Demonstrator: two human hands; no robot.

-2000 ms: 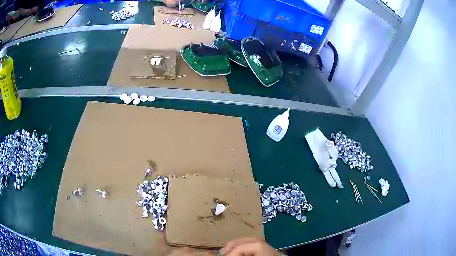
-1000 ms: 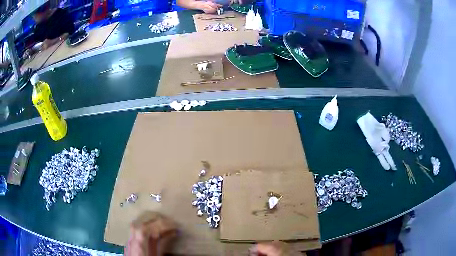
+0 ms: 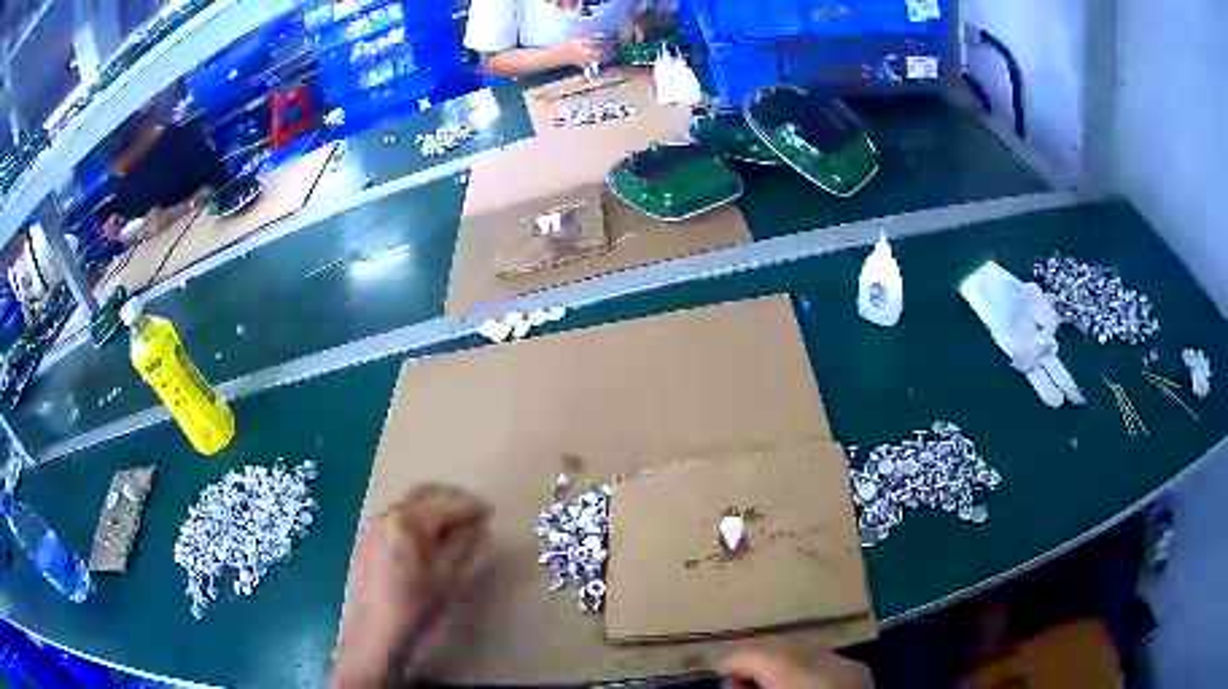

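Note:
My left hand (image 3: 428, 559) is blurred over the left part of the large cardboard sheet (image 3: 606, 353); whether it holds anything cannot be told. My right hand (image 3: 795, 665) is at the bottom edge, cut off, just below the small cardboard pad (image 3: 673, 592); its fingertips are unclear. A white glue spot (image 3: 731, 530) ringed by brown stains is on the pad. A pile of small ring-like fittings (image 3: 575, 545) lies left of the pad. A pile of shiny cap-like fittings (image 3: 923, 478) lies right of it.
A yellow bottle (image 3: 182, 384) and spare fittings (image 3: 243, 528) are at left. A glue bottle (image 3: 881, 285), work glove (image 3: 1017, 327), more fittings (image 3: 1098, 299) and thin sticks (image 3: 1123, 404) are at right. A metal rail (image 3: 929, 225) crosses beyond. Two people sit across the bench.
My left hand has come into view and moved up over the left of the large cardboard, covering the loose fittings there. My right hand stays at the bottom edge. The view has shifted and tilted.

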